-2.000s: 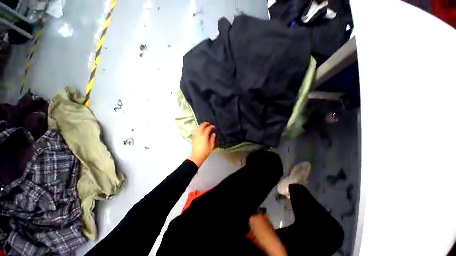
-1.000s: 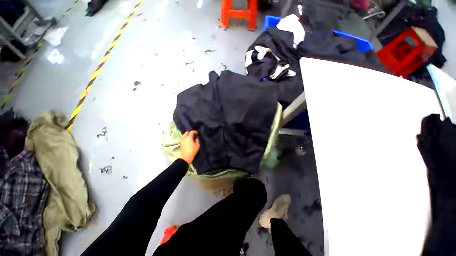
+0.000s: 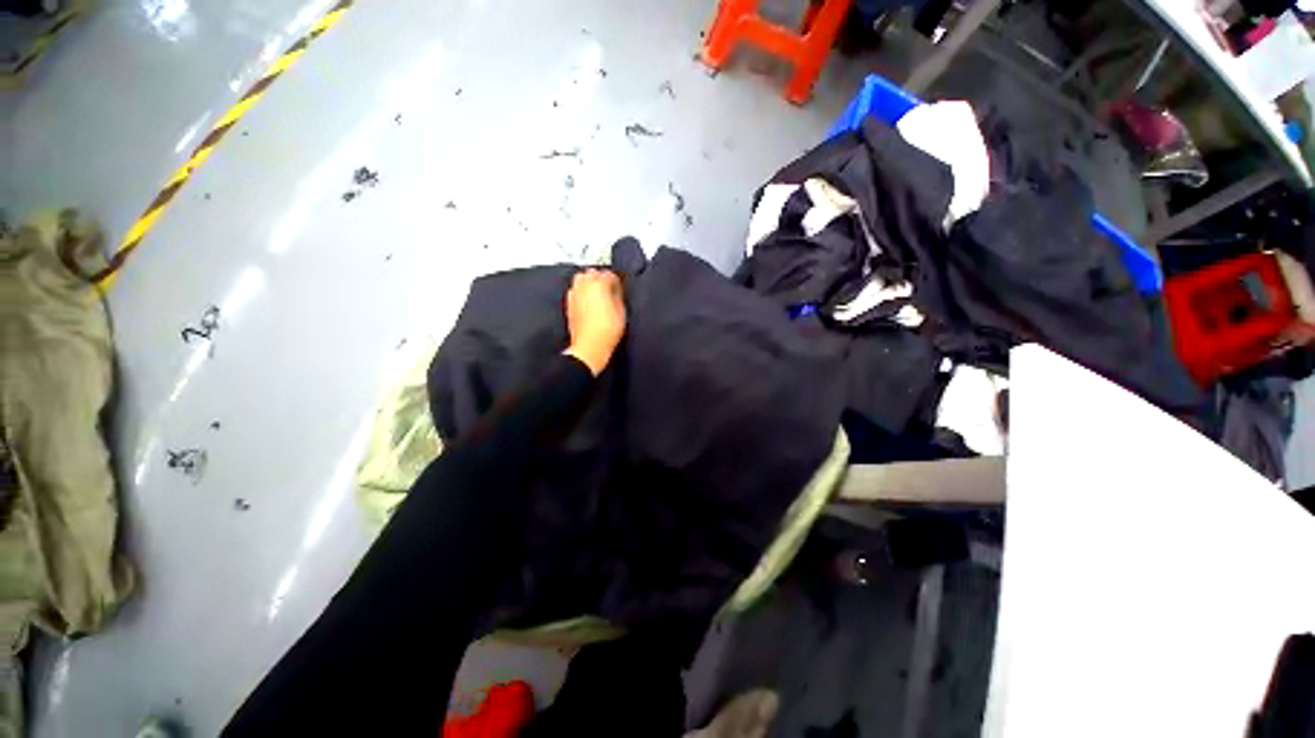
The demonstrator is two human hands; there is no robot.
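Observation:
A stack of black garments (image 3: 721, 389) lies on green wrapping cloth (image 3: 404, 450) on the floor, beside the table. My left hand (image 3: 594, 314) is at the far part of the top piece, with its fingers curled on the cloth near a fold. The fingers look closed on the fabric. My black sleeve crosses the left part of the stack and hides some of it. My right hand is out of the picture.
The white table (image 3: 1154, 562) stands on the right. A blue crate (image 3: 873, 107) with black and white garments (image 3: 923, 245) is beyond the stack. Orange-red stool (image 3: 779, 41) at the top, red crate (image 3: 1237, 312) at right, olive garment (image 3: 58, 418) at left.
My left hand has moved from the stack's near left edge to its far part and taken hold of the cloth. The view has shifted, and the table sits lower at right.

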